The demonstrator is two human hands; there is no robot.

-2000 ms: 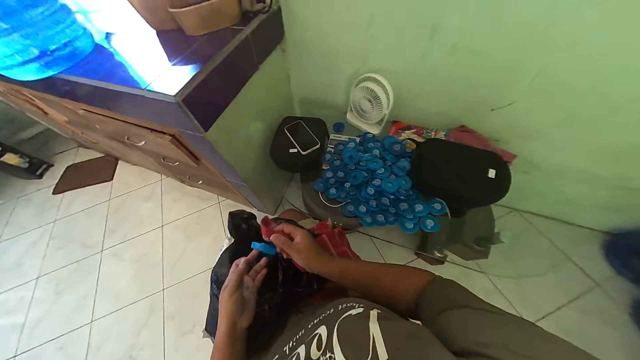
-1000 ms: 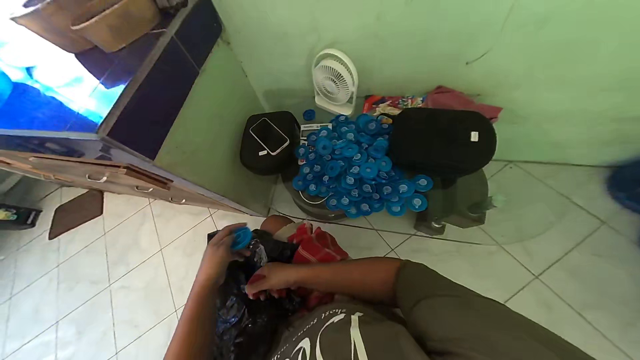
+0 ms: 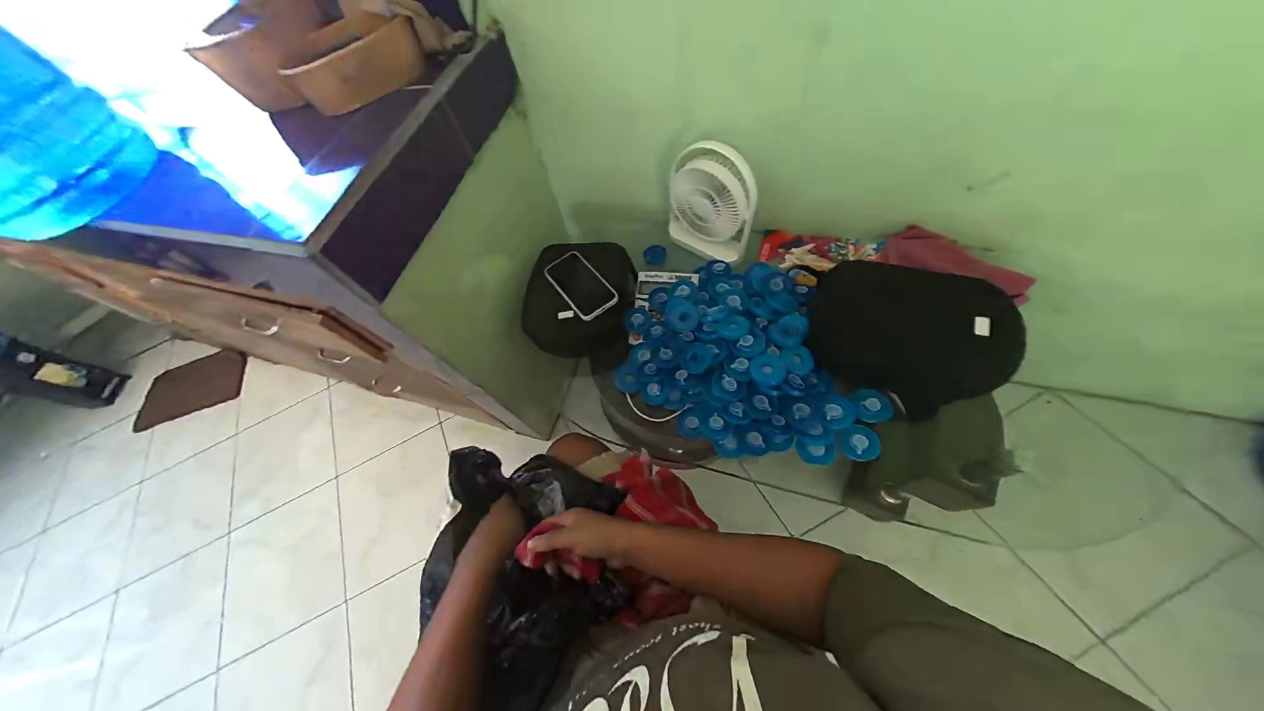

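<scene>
My right hand (image 3: 590, 538) grips a bunched red cloth (image 3: 667, 499) over my lap. My left hand (image 3: 506, 515) is down inside a black plastic bag (image 3: 528, 622), so its fingers and anything in them are hidden. Beyond my hands, a heap of blue plastic caps (image 3: 736, 365) covers the middle of a glass tabletop. A black case (image 3: 913, 331) lies to the right of the heap. Left of it, a smartphone (image 3: 581, 286) rests on a smaller black case (image 3: 553, 331).
A small white fan (image 3: 711, 202) stands against the green wall behind the caps. At left is a tiled counter (image 3: 415, 173) with wooden drawers (image 3: 247, 306) and brown containers (image 3: 360, 64) on top. A brown mat (image 3: 191, 390) lies on the tiled floor.
My left hand, raised with a blue cap a second ago, has gone down into the black bag. My right hand stays at the red cloth.
</scene>
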